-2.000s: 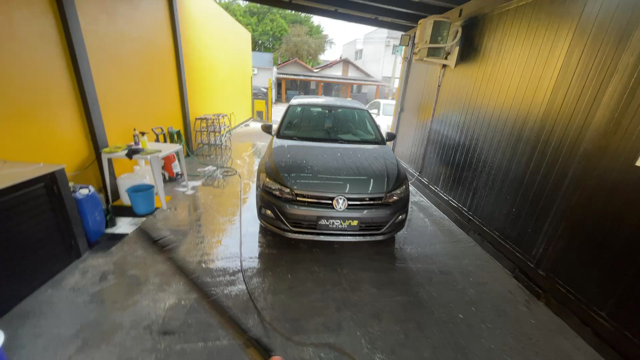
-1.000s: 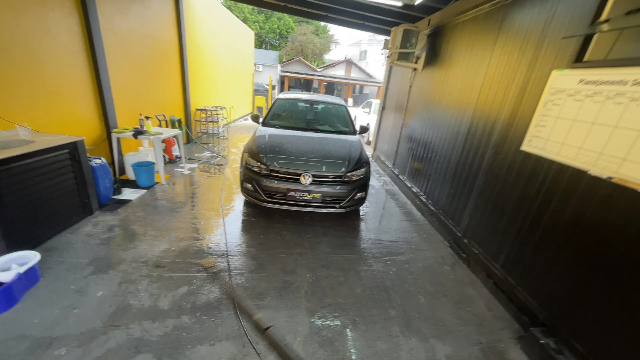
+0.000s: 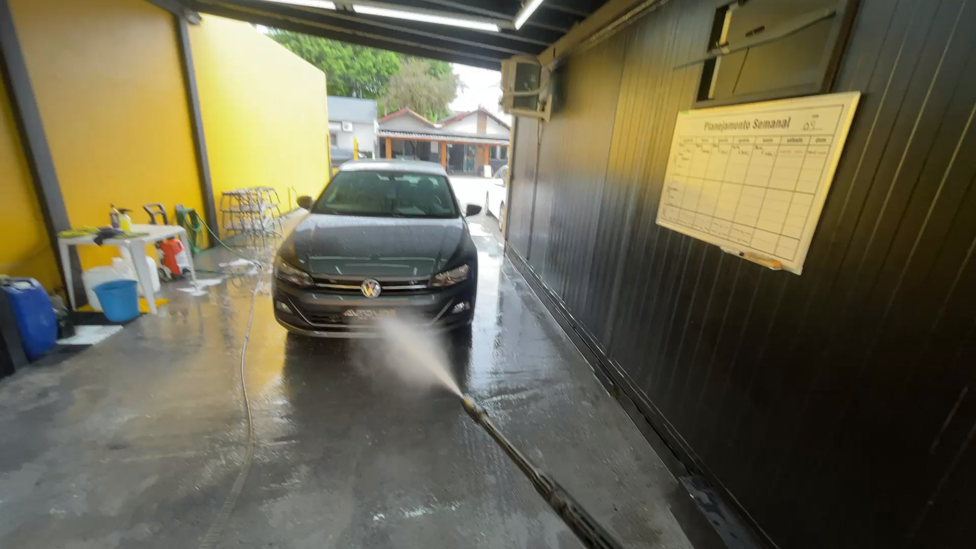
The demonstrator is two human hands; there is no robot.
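A pressure washer lance (image 3: 534, 473) enters from the bottom edge, right of centre, its nozzle aimed ahead and leftward. A white fan of water spray (image 3: 419, 352) leaves the nozzle toward the lower front bumper of a dark grey Volkswagen car (image 3: 374, 244), which faces me. Water beads and a wet sheen show on the hood. Neither of my hands is in the frame, so the grip on the lance is hidden.
A hose (image 3: 245, 381) runs along the wet floor on the left. Beyond it stand a white plastic table (image 3: 145, 236) with bottles, a blue bucket (image 3: 117, 300) and a blue jerrycan (image 3: 32, 316). A dark panelled wall (image 3: 610, 305) bounds the right side, with a whiteboard (image 3: 751, 183).
Water now sprays from the lance, with none plain in the earlier frames. The lance has swung from the left to the right, its nozzle now pointing at the car. The view has shifted.
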